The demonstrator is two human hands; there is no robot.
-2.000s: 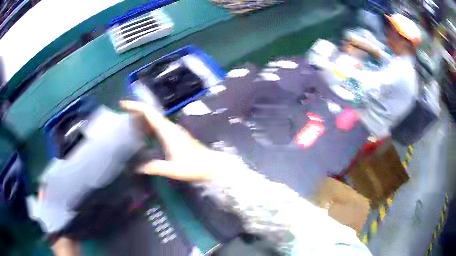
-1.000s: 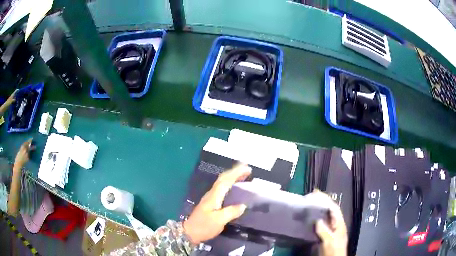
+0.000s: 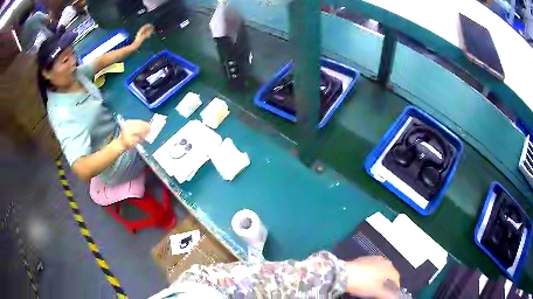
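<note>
My left hand (image 3: 373,277) reaches in from the bottom edge in a camouflage sleeve. Its fingers are blurred and partly cut off, and I cannot tell whether they hold anything. My right hand is not in view. A flat black box blank (image 3: 372,244) with white flaps lies on the green bench just beyond my left hand. More dark printed box blanks (image 3: 461,285) stand at the bottom right, cut off by the edge.
Blue trays (image 3: 374,169) with black headphones lie on the darker green line behind a post (image 3: 305,87). A black carton (image 3: 231,55) stands there. White roll (image 3: 248,226), papers (image 3: 190,149), a brown carton (image 3: 193,257) and a red stool (image 3: 140,213) are left, beside a seated person.
The view has swung left, so the neighbouring person shows and the bench things sit further right. The dark folded box seen between both hands has left view, as has my right hand.
</note>
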